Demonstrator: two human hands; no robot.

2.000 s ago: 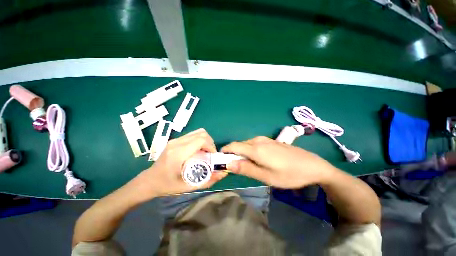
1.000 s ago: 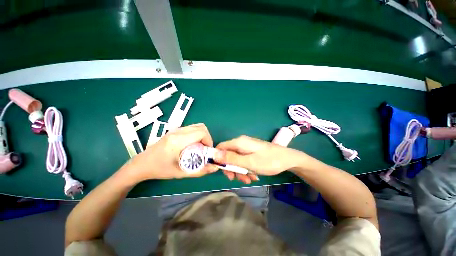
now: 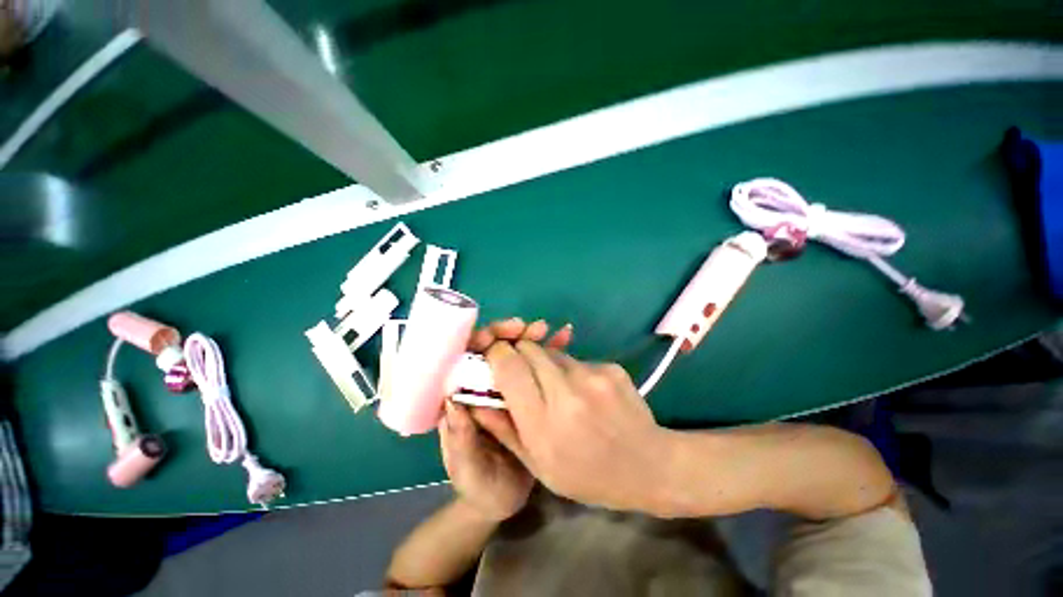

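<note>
A pink hair dryer head (image 3: 429, 362) is turned side-on in front of me, its round opening facing up and away. Its white handle core (image 3: 476, 383) runs right into my hands. My left hand (image 3: 484, 466) is under the handle core and holds it from below. My right hand (image 3: 583, 426) closes over the core from the right and hides most of it. A lead runs out right of my hands to the pink handle sleeve (image 3: 713, 292). The tied power cord (image 3: 857, 231) and plug (image 3: 936, 306) lie beyond the sleeve.
Several loose white inner covers (image 3: 375, 271) lie piled behind the dryer head. Another dryer unit (image 3: 135, 458) with a tied cord (image 3: 217, 397) lies at the left. A white rail (image 3: 560, 131) with an upright (image 3: 280, 88) borders the green bench. A blue cloth (image 3: 1037, 210) is at the right edge.
The view has turned and shifted. The dryer head has rolled from grille-up to side-on. My left hand has moved from around the head to under the handle core. The lead and sleeve now show more fully.
</note>
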